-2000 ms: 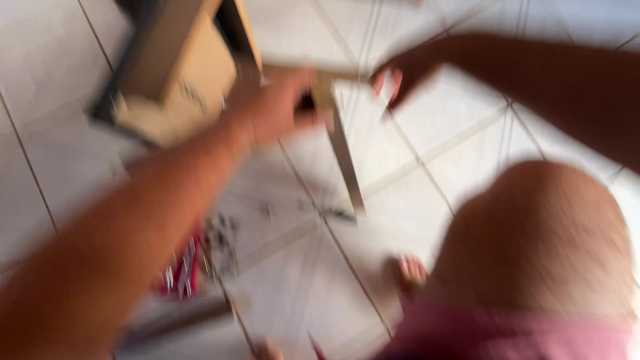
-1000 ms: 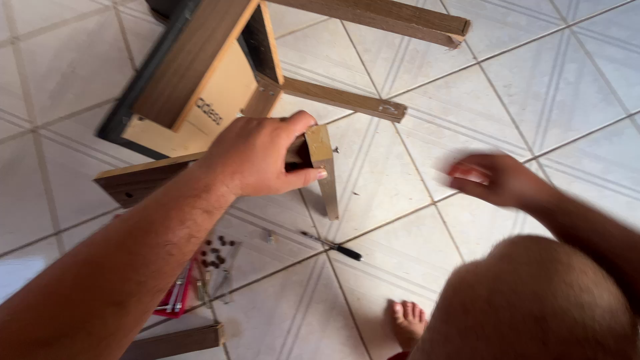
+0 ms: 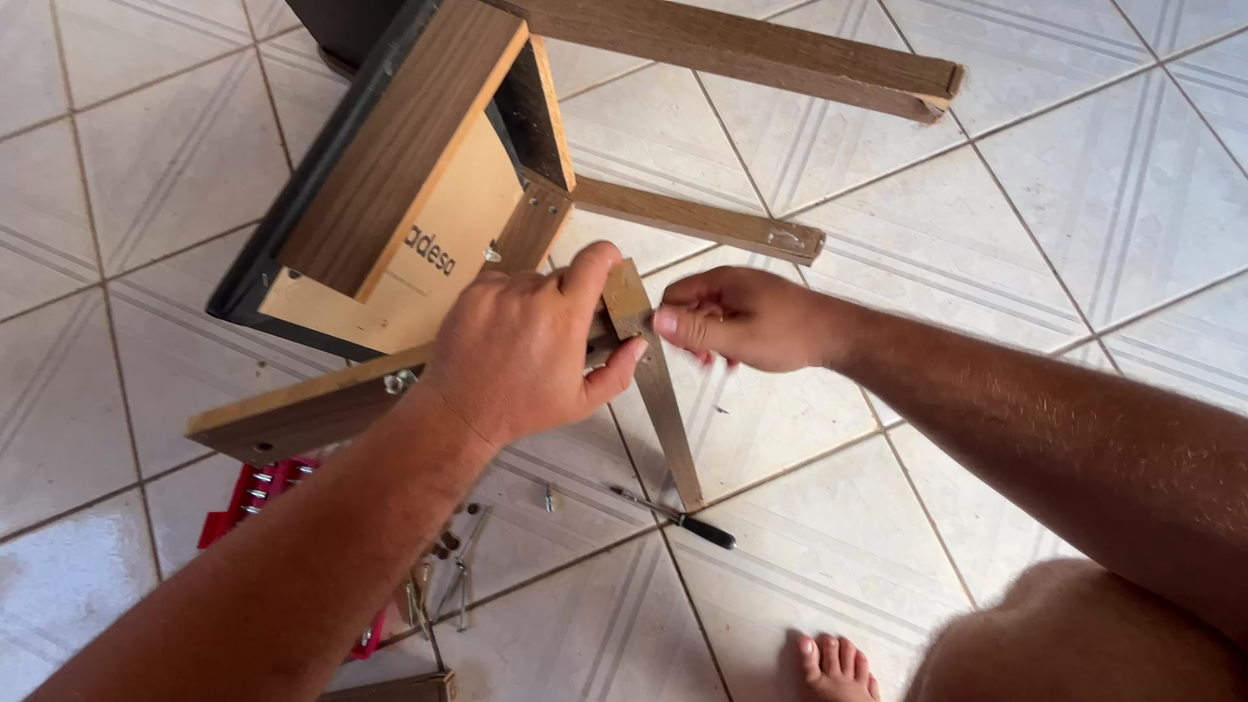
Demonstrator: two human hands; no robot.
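Observation:
My left hand (image 3: pixel 526 341) grips a joint where a wooden rail (image 3: pixel 322 414) meets the top of a tapered wooden leg (image 3: pixel 668 419). Against the outer side of that joint, the fingertips of my right hand (image 3: pixel 741 317) are pinched together; whatever is between them is hidden. Behind my left hand lies an overturned seat frame (image 3: pixel 419 146) with a dark edge and brown wooden sides. Two legs reach right from it, an upper one (image 3: pixel 741 54) and a lower one (image 3: pixel 702 219). A screwdriver (image 3: pixel 704 529) with a black handle rests on the tiles near the foot of the held leg.
A red bit case (image 3: pixel 229 517) lies partly under my left forearm. Beside it are several long screws (image 3: pixel 462 585) and small brown caps (image 3: pixel 448 539). One small metal fitting (image 3: pixel 549 499) lies apart. Another wooden piece (image 3: pixel 400 687) is at the bottom edge, and my bare foot (image 3: pixel 837 668) is lower right.
My right hand has moved left, from away over the tiles to the joint. A screw seen sticking out of the joint's side a second ago is now behind my right fingers. My left hand keeps its hold.

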